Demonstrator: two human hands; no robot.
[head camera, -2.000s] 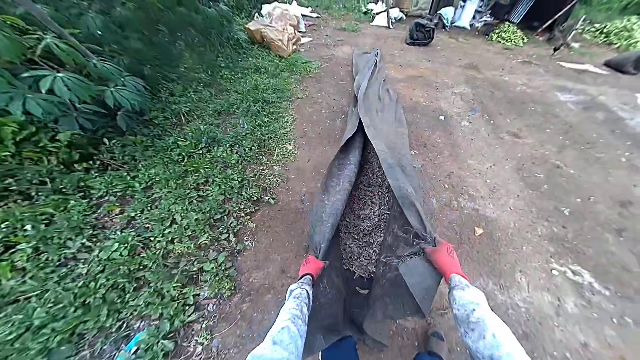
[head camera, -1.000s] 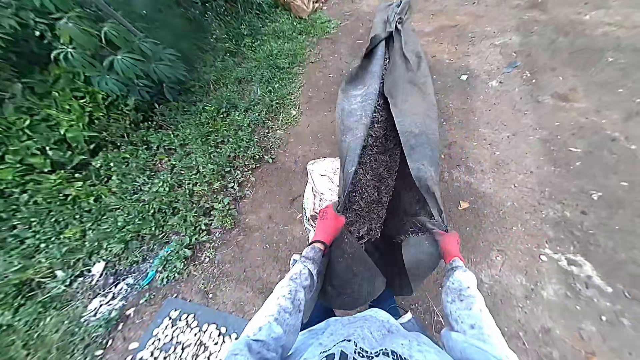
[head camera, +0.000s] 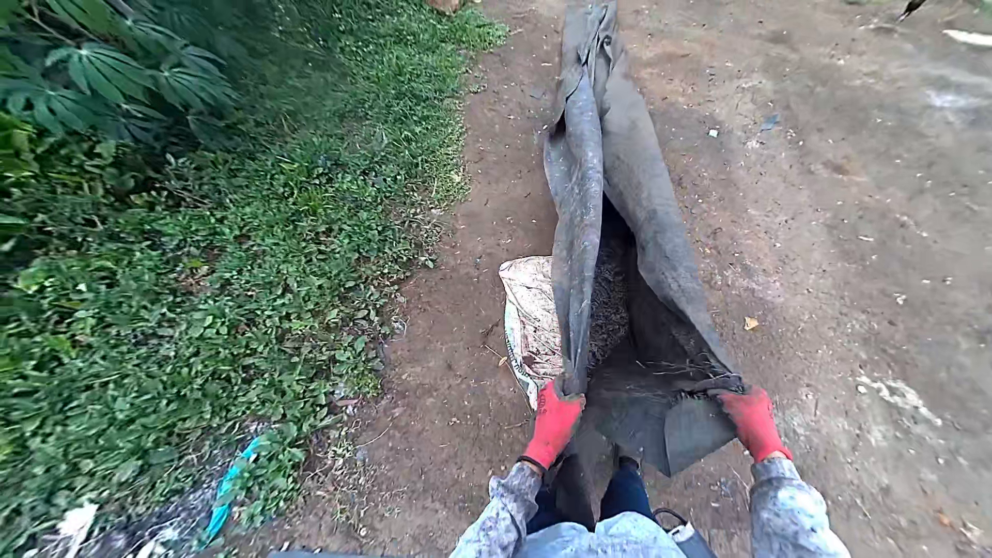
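A long dark grey fabric sheet (head camera: 659, 209) stretches away from me over the dirt, its sides folded up and meeting at the far end. My left hand (head camera: 555, 422), in a red glove, is closed on its left edge. The right edge is gripped by my right hand (head camera: 753, 421), gloved in red too. Between the folds lies a heap of dark, dry, loose plant-like material (head camera: 610, 310), partly hidden by the left fold. A white woven sack (head camera: 533, 310) bearing print lies flat beside and partly behind the sheet's left side.
Grass and low weeds (head camera: 310, 256) border the dirt path (head camera: 837, 256) on the left, with a broad-leaved plant (head camera: 101, 74) at the upper left. A turquoise strip (head camera: 229, 484) and white scraps (head camera: 76, 523) lie at the lower left. My legs are just below the sheet's near end.
The sheet's folds have drawn closer together, covering more of the loose material than one second ago. Both hands keep their hold on its edges. The view has shifted.
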